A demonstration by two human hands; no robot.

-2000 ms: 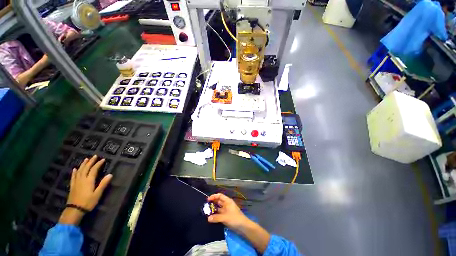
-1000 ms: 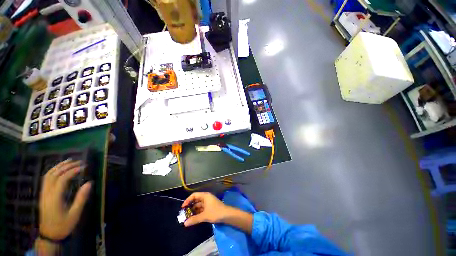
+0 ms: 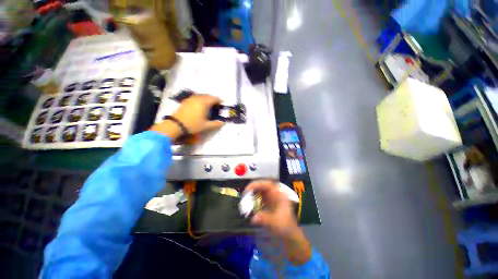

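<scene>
My left hand [image 3: 197,115] reaches over the machine bed, its fingertips at the left end of the black fixture [image 3: 232,113]. The hand hides most of the orange fixture block; whether the fingers grip anything is unclear. My right hand [image 3: 277,210] is blurred in front of the machine's front panel and holds a small module [image 3: 250,204] with a pale face between thumb and fingers. The start button [image 3: 240,169] is red and sits on the panel, above my right hand in view.
The white parts tray [image 3: 76,143] with rows of dark squares lies left. The black parts tray [image 3: 33,204] is below it. A brass-gold barrel [image 3: 155,41] hangs over the bed's back left. Wipes [image 3: 165,202] and the teach pendant [image 3: 292,151] flank the machine's front.
My left hand has moved from the black parts tray right and forward onto the machine bed. My right hand has moved right and forward, towards the machine's front, still holding the module. The camera view has shifted.
</scene>
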